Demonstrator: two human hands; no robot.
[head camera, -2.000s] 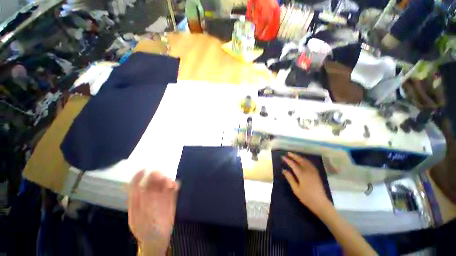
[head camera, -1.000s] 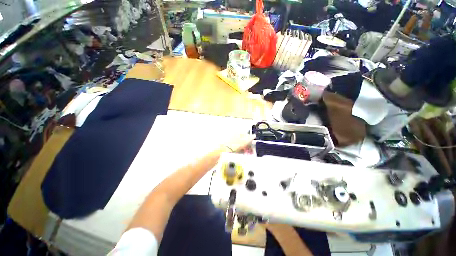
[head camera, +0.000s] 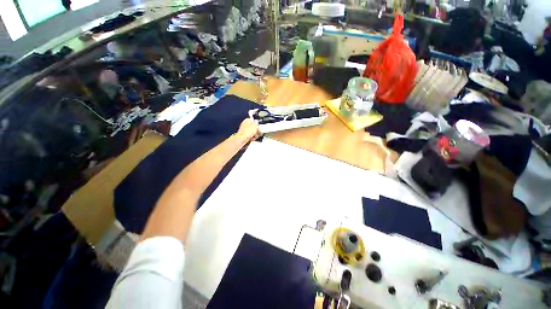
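Observation:
My left hand (head camera: 247, 130) holds the near left end of a small white tray (head camera: 293, 124) that has scissors and dark items in it. The tray is at the back left, by the wood-coloured section and the large navy cut panels (head camera: 187, 142). My forearm crosses over those panels. A navy piece (head camera: 260, 274) lies at the needle end of the white sewing machine head (head camera: 393, 271), partly hidden by it. Smaller navy panels (head camera: 400, 221) lie behind the machine head. My right hand is not in view.
A glass jar (head camera: 358, 96) stands on a yellow pad (head camera: 355, 116) on the wood-coloured section (head camera: 290, 93). Behind are a green bottle (head camera: 302, 60) and a red plastic bag (head camera: 393, 69). A clear tub (head camera: 465, 143) and cloth pile up at right. Cardboard (head camera: 109, 181) lies at left.
My left hand has moved the tray from behind the machine head to the back left, uncovering the smaller navy panels. The view has swung left. My right forearm has gone out of view.

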